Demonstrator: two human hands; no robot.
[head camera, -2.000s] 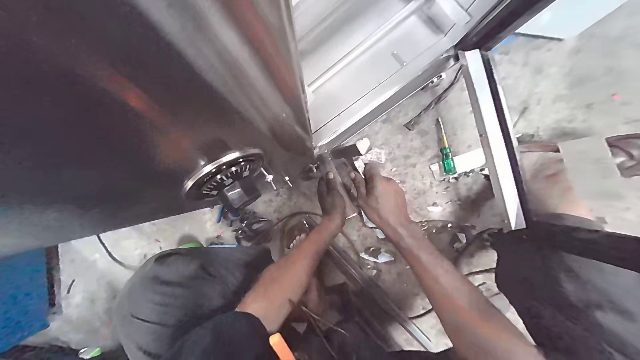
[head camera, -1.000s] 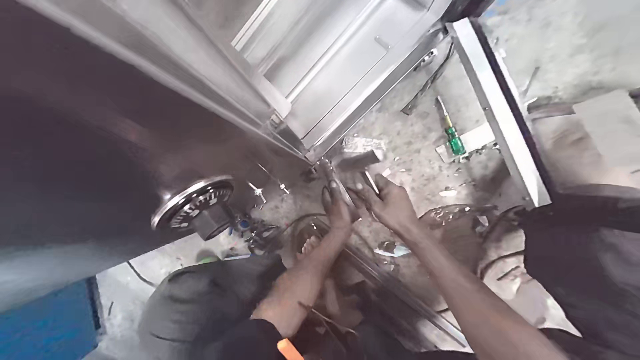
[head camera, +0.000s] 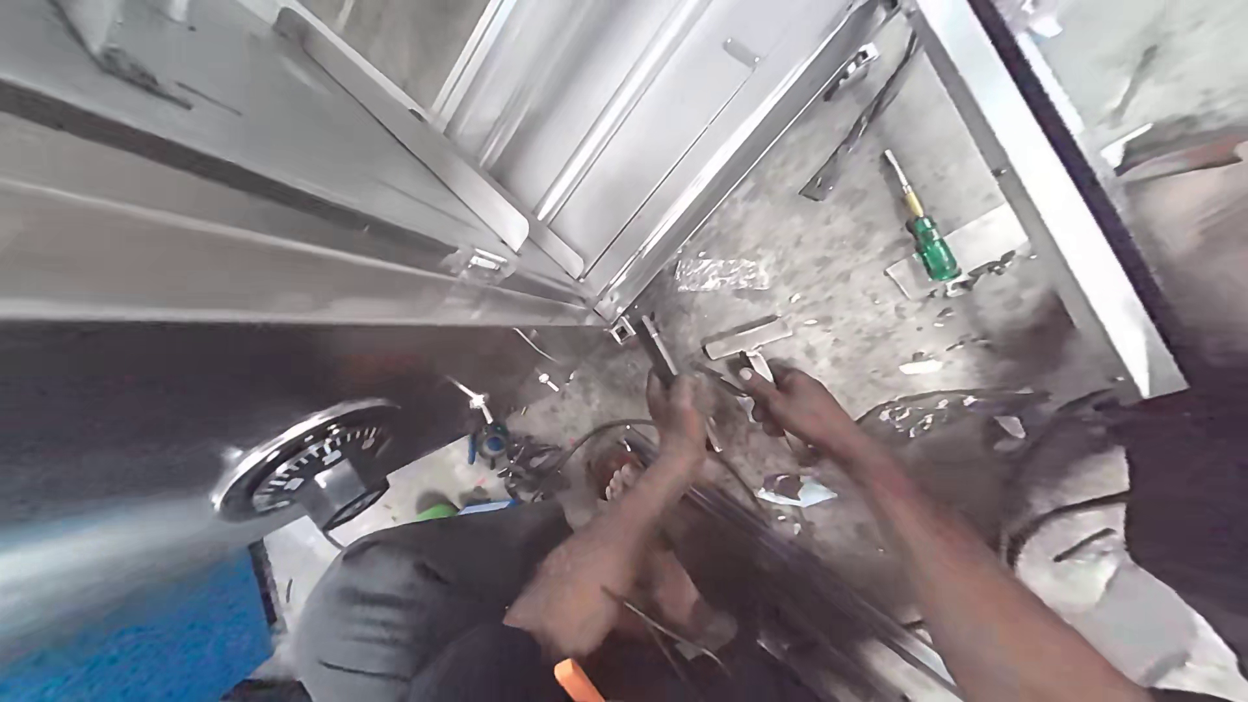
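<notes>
My left hand (head camera: 680, 414) grips a narrow metal bar (head camera: 657, 346), whose far end points at the lower corner of a stainless steel cabinet (head camera: 526, 219). A small square metal piece (head camera: 621, 331) shows at that corner. In my right hand (head camera: 801, 405) is the handle of a tool with a cylindrical metal head (head camera: 749, 338), which looks like a hammer. That head is to the right of the bar, apart from it. Some of the fingers of both hands are hidden.
A green-handled screwdriver (head camera: 935, 250) lies on the concrete floor at the right, beside a metal frame rail (head camera: 1063, 205). A round metal dial or vent (head camera: 312, 463) is on the dark panel at the left. Long metal strips (head camera: 809, 565) lie between my arms. Scraps litter the floor.
My hands, close together two seconds ago, are now farther apart. The hammer-like head has moved away from the bar, to the right. The view has shifted, showing more of the cabinet.
</notes>
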